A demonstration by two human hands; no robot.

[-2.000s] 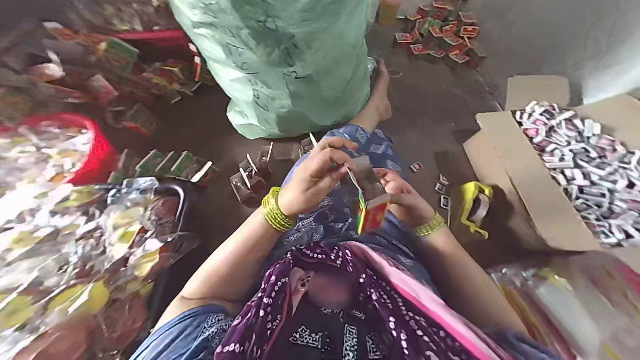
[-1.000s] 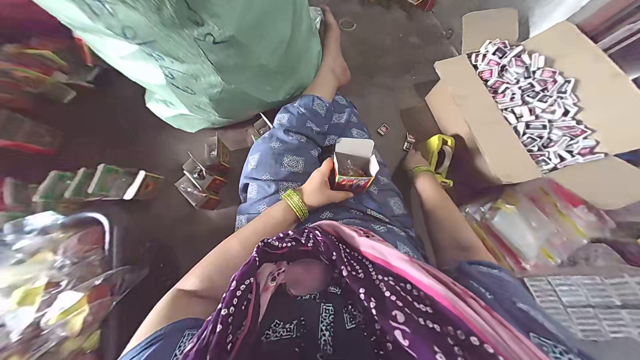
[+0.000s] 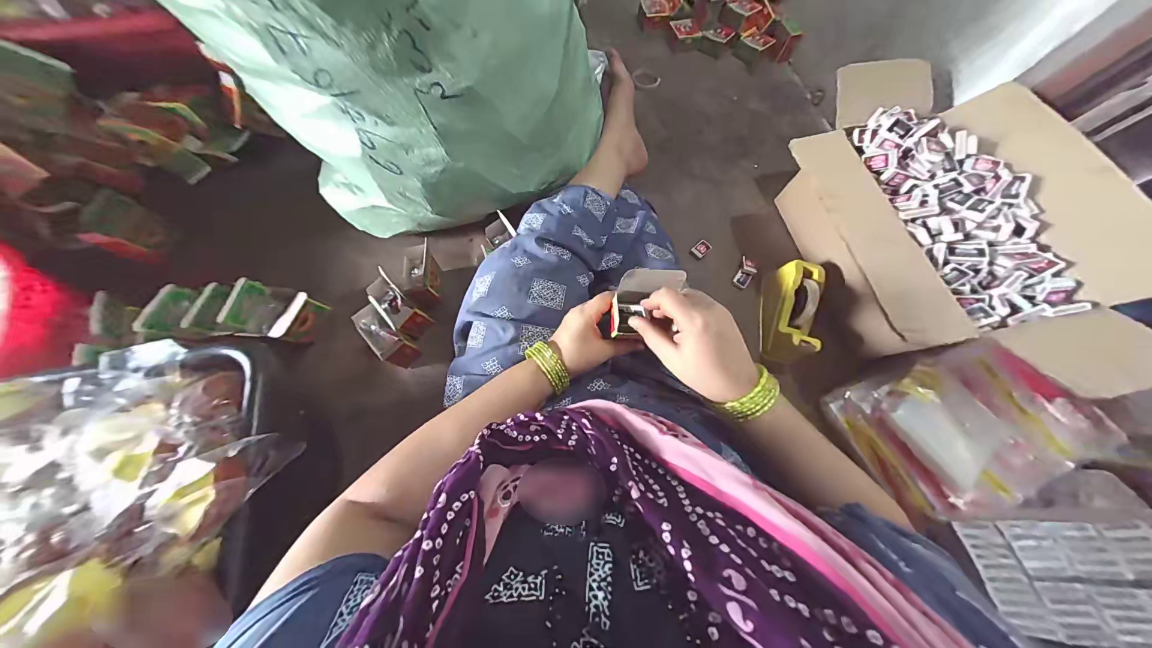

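Over my lap, my left hand (image 3: pixel 585 340) holds a small printed carton (image 3: pixel 623 317) from its left side, its pale top flap (image 3: pixel 650 281) raised. My right hand (image 3: pixel 697 340) has its thumb and fingertips at the carton's mouth, gripping a small dark-and-white packet (image 3: pixel 637 310) that sits partly inside. Two similar small packets lie on the floor to the right of my knee, one (image 3: pixel 701 248) a little farther off than the other (image 3: pixel 744 273). Beside them a yellow tape dispenser (image 3: pixel 792 310) stands on the floor.
An open cardboard box (image 3: pixel 868 243) full of small packets stands at right, with plastic sleeves (image 3: pixel 972 432) nearer me. A large green sack (image 3: pixel 468 117) stands ahead. Several cartons (image 3: pixel 391 319) sit left of my knee. A black tub (image 3: pixel 256 378) of plastic-wrapped items is at lower left.
My right hand has come from the floor near the tape dispenser to the carton, a small packet now at its fingertips. My left hand still holds the carton.
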